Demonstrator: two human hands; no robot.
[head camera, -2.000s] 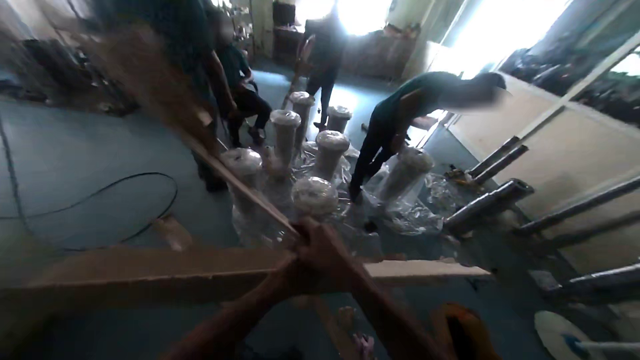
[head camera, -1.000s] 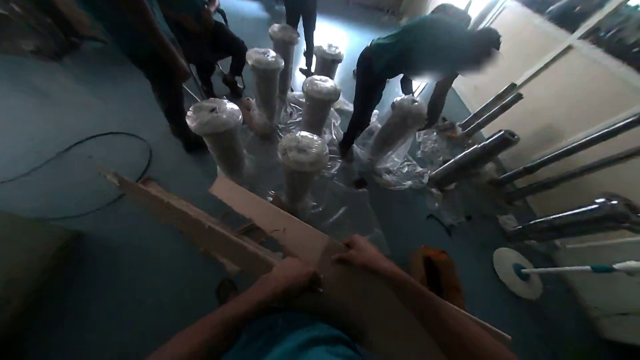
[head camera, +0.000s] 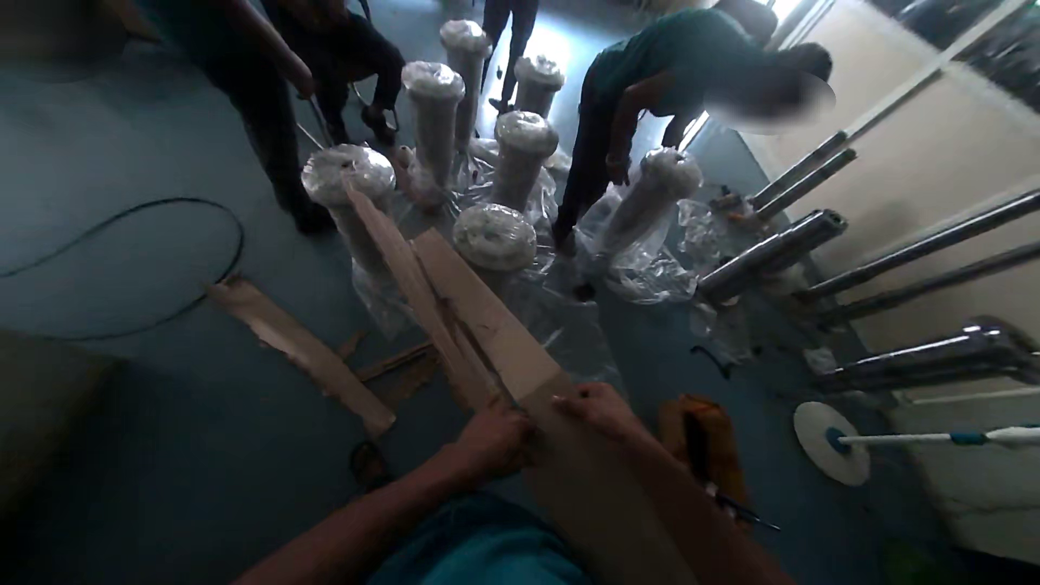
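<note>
A long folded strip of brown cardboard runs from my body out over the floor, its far end split into two flaps. The left flap has a torn, ragged edge. My left hand is closed on that torn flap. On the other flap, at a crease, my right hand grips the edge with its fingers. A torn cardboard piece lies on the floor to the left, with smaller scraps near it. Beyond the strip stand several plastic-wrapped cylinders with wide round tops, the nearest wrapped cylinder just past its far end.
A person in a green shirt bends over a tilted wrapped cylinder. Other people are at the back left. Metal shafts lean at the right, near a round mop head. An orange bag and a black cable lie on the floor.
Two seconds ago my hands were close together on the cardboard; now they are apart on its two flaps. The torn piece now lies on the floor at the left. The view has tilted down.
</note>
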